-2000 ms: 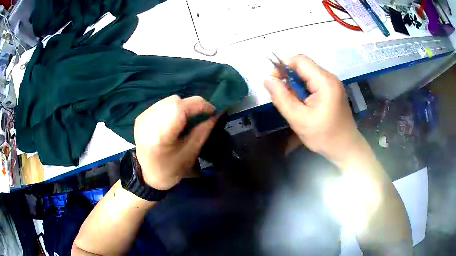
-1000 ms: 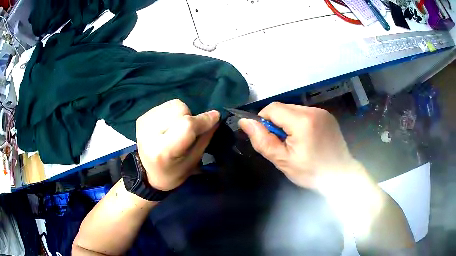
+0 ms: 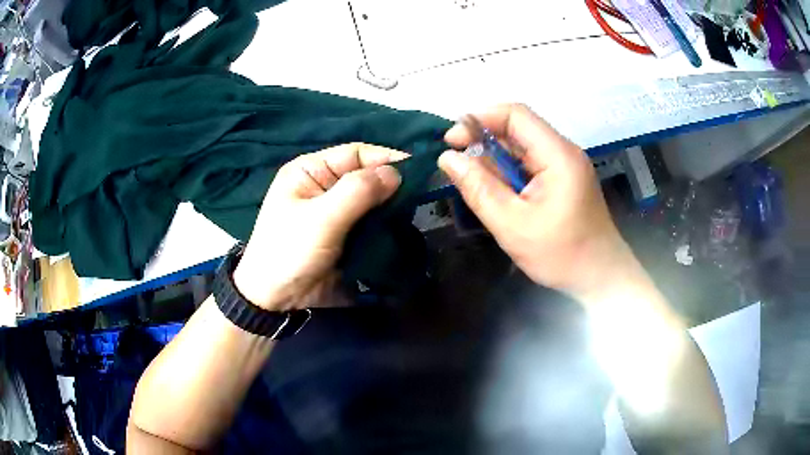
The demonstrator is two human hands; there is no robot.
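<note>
The dark green garment (image 3: 151, 142) lies in folds on the left of the white table, and one part hangs over the front edge. My left hand (image 3: 324, 209), with a black watch on the wrist, pinches the garment near the table's front edge. My right hand (image 3: 542, 195) is just right of it and holds the blue-handled thread snips (image 3: 503, 164) in the palm. The snips' blades are blurred. The right fingertips are close to the fabric; whether they touch it is hard to tell.
The white table (image 3: 524, 67) has a blue front edge. At the top right lie red scissor handles (image 3: 617, 31), a teal stick (image 3: 677, 34), a printed paper slip (image 3: 647, 27) and small black pieces. A ruler tape (image 3: 710, 93) runs along the front edge. My lap is dark.
The snips were at the pinched fabric one second ago and are now higher, by the right fingertips. My left hand has opened its grip slightly and moved up, drawing the fabric rightward.
</note>
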